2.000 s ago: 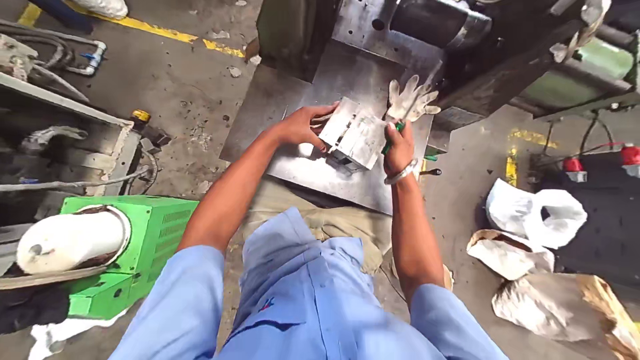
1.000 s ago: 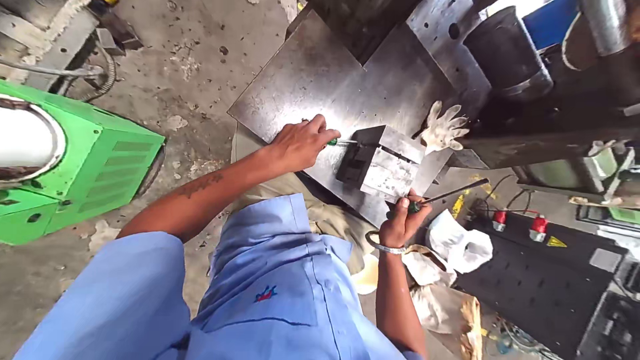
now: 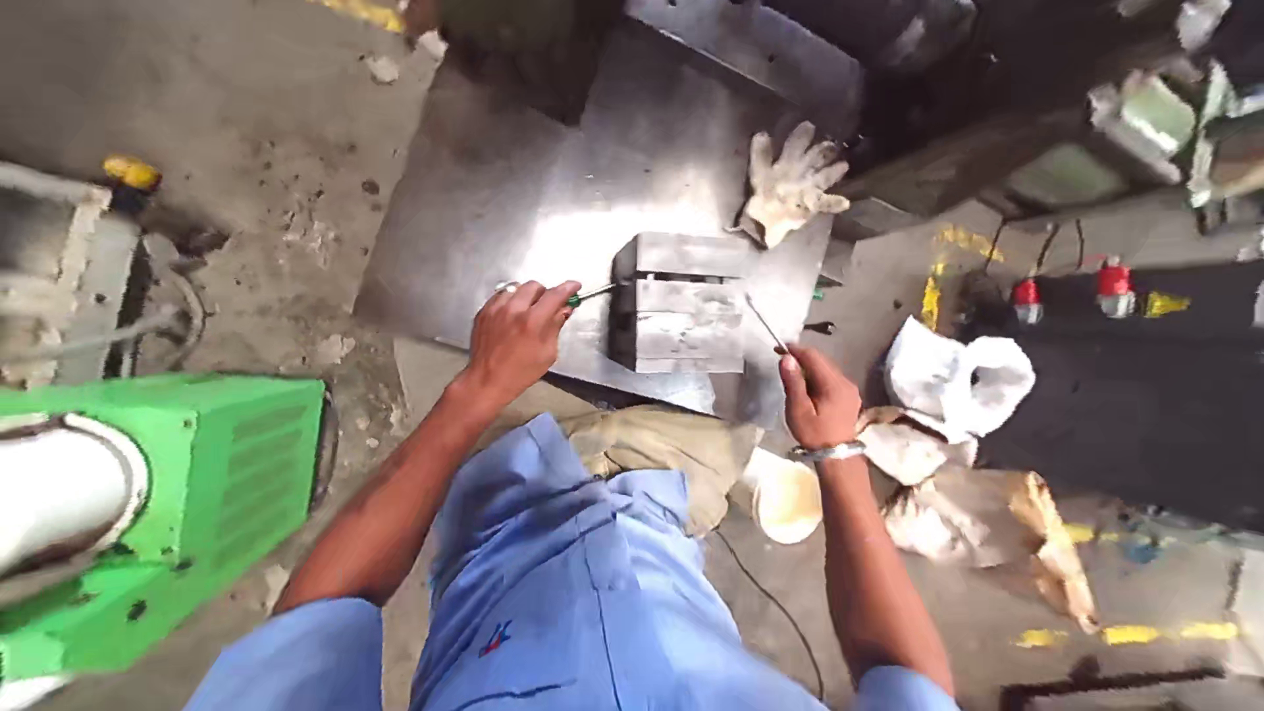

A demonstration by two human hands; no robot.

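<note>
My left hand [image 3: 515, 331] is closed on a screwdriver [image 3: 594, 293] with a green handle; its shaft points right, and the tip is at the left side of a grey metal block [image 3: 688, 326]. A dark slot crosses the block's top. To the right of the block, my right hand [image 3: 820, 395] holds a second thin metal tool [image 3: 766, 323], probably a screwdriver, its shaft slanting up and left to near the block's right edge. The block rests on a steel plate [image 3: 494, 207]. A pale work glove [image 3: 793, 183] lies on the plate beyond the block.
A green machine housing [image 3: 252, 444] stands at the left. Dark machinery borders the plate's far side. On the right are white wrapping [image 3: 956, 377], crumpled brown paper [image 3: 968, 513] and a dark cabinet [image 3: 1136, 395] with red connectors. A cable [image 3: 780, 612] lies on the floor.
Two seconds ago my left hand was on the block; since one second ago it has held the green-handled screwdriver. The right-hand tool now points up and left toward the block. The view has turned.
</note>
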